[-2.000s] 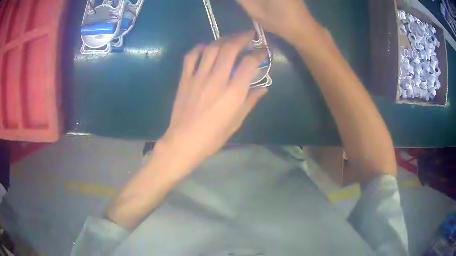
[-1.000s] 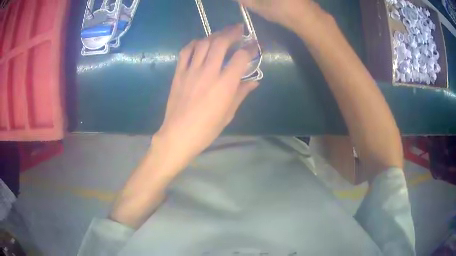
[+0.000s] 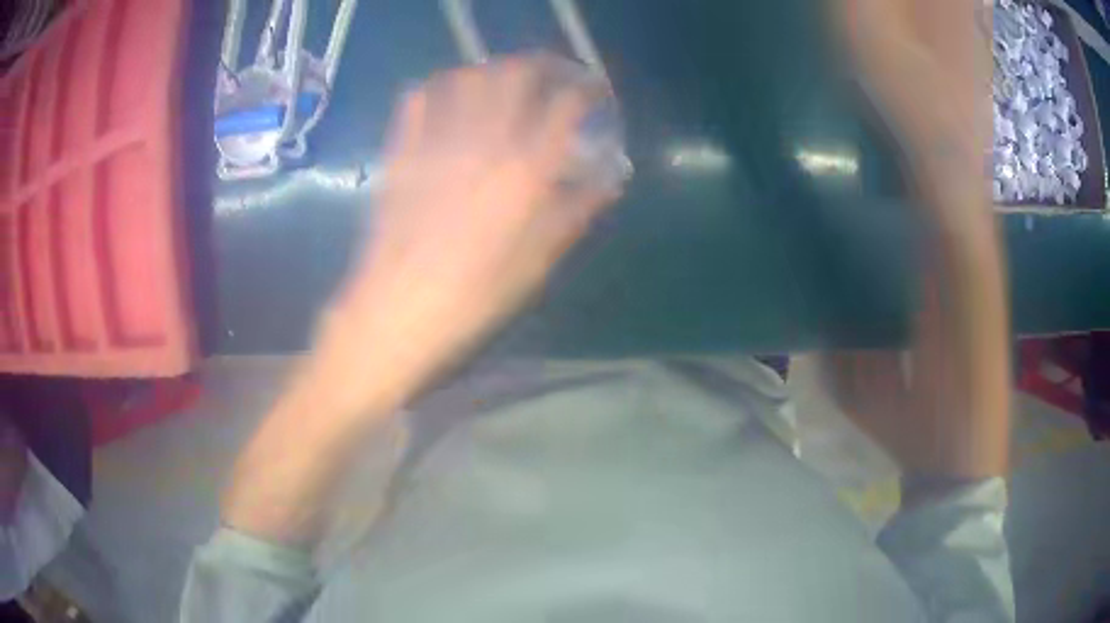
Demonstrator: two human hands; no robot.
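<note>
My left hand [image 3: 487, 170] is blurred and closed over the rounded end of a loop housing [image 3: 582, 34] on the dark-green bench top. The two pale rails of the housing run out of the top edge of the picture, and a bit of blue and clear body shows by my fingertips. My right hand [image 3: 907, 61] is strongly blurred, at the top right beside the parts box, and partly cut off by the top edge. Its fingers cannot be made out. The parts box [image 3: 1049, 207] holds many small white parts.
Overlapping waiting housings [image 3: 258, 122] with blue bands lie at the upper left. A salmon-red ribbed tray [image 3: 97, 231] stands at the far left. The near edge of the green bench top [image 3: 694, 280] runs across in front of my body, above a grey floor.
My right hand has moved right, away from the housing's rails to beside the parts box. My left hand has stayed on the housing's rounded end, shifting slightly left.
</note>
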